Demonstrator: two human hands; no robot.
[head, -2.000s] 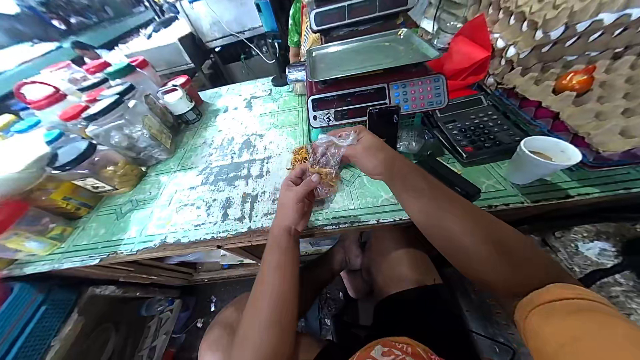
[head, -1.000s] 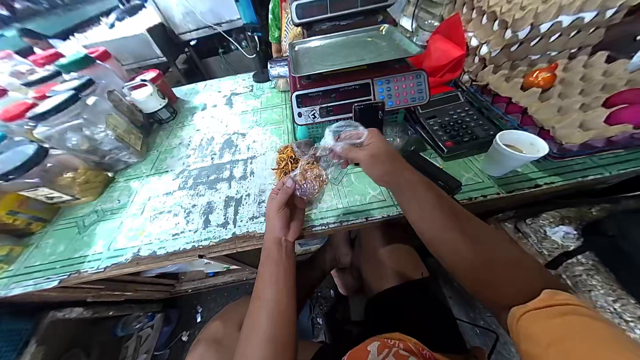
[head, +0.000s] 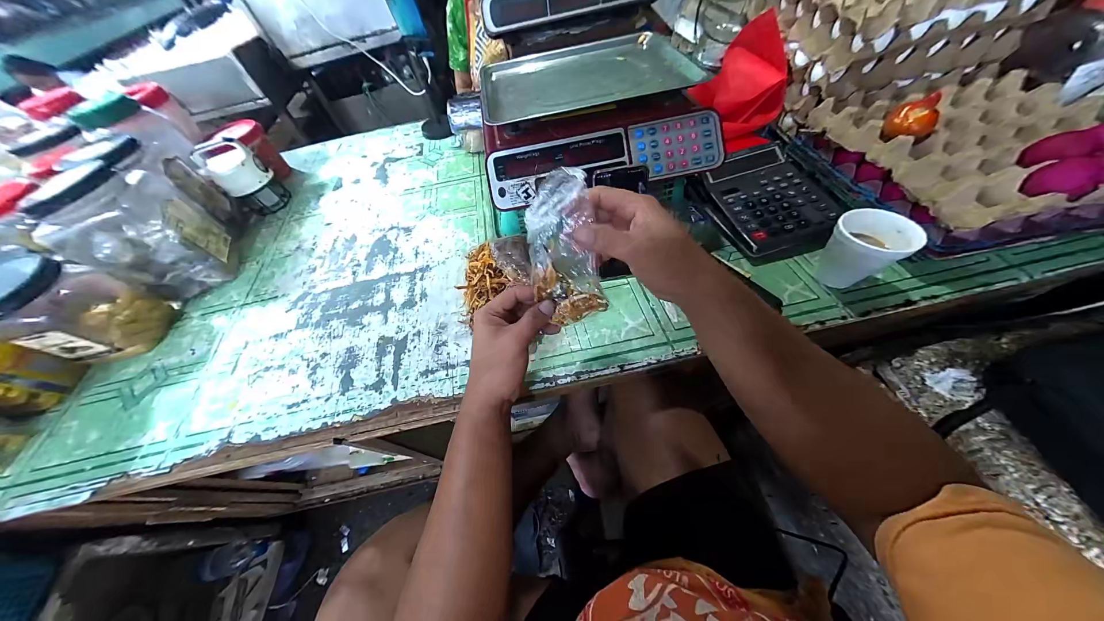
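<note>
A clear plastic bag (head: 565, 250) with brownish-orange dried bits in its bottom hangs between my two hands over the counter's front part. My left hand (head: 513, 332) pinches the bag low, at its filled end. Higher up, my right hand (head: 634, 237) holds the bag's upper part at its right side. Just behind and left of the bag, a heap of thin orange-brown dried strips (head: 485, 280) lies on the green counter, with more clear plastic beside it. Exactly what the bits are cannot be told.
Behind my hands stands a digital price scale (head: 595, 155) with a metal tray (head: 595, 78). To its right are a black calculator (head: 772, 203), a foam cup (head: 869, 246) with drink and cardboard egg trays (head: 949, 155). Plastic jars (head: 112, 198) with colored lids line the left.
The bag's upper part, bunched near my right hand a second ago, now stands taller and more stretched out. Both hands stay on the bag.
</note>
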